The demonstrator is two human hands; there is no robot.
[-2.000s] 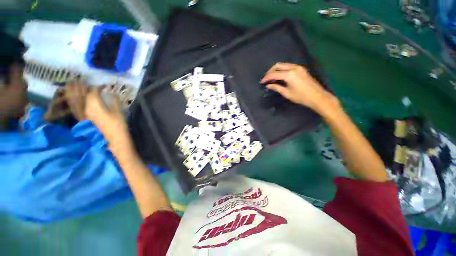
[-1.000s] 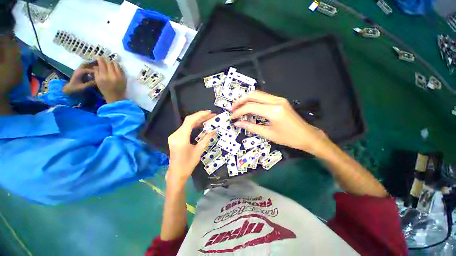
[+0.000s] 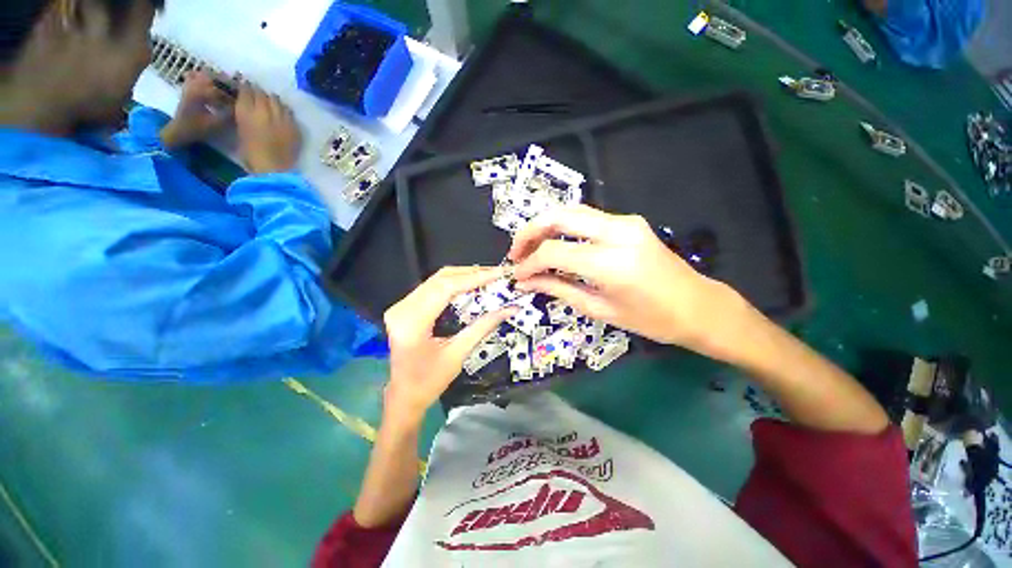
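A loose pile of pale module plates [image 3: 538,183] with dark round spots lies in the left compartment of the black divided tray [image 3: 782,211]. My left hand [image 3: 427,338] is over the pile, its fingers and thumb around a plate mostly hidden between my hands. My right hand [image 3: 621,272] meets it from the right with fingertips bunched at the plate. Whether my right fingers grip the plate or a small part cannot be told. A few small black parts [image 3: 697,244] lie in the right compartment, beside my right hand.
A second black tray [image 3: 505,67] lies partly under the first, with dark tweezers [image 3: 527,109] on it. At left, a blue-smocked person works at a white surface [image 3: 261,39] with a blue parts bin [image 3: 353,61]. Modules lie along the green line; a black fixture [image 3: 888,377] is at right.
My right hand has moved left from the black parts to the pile. My left hand has come to the pile, and both hands have closed together around a plate.
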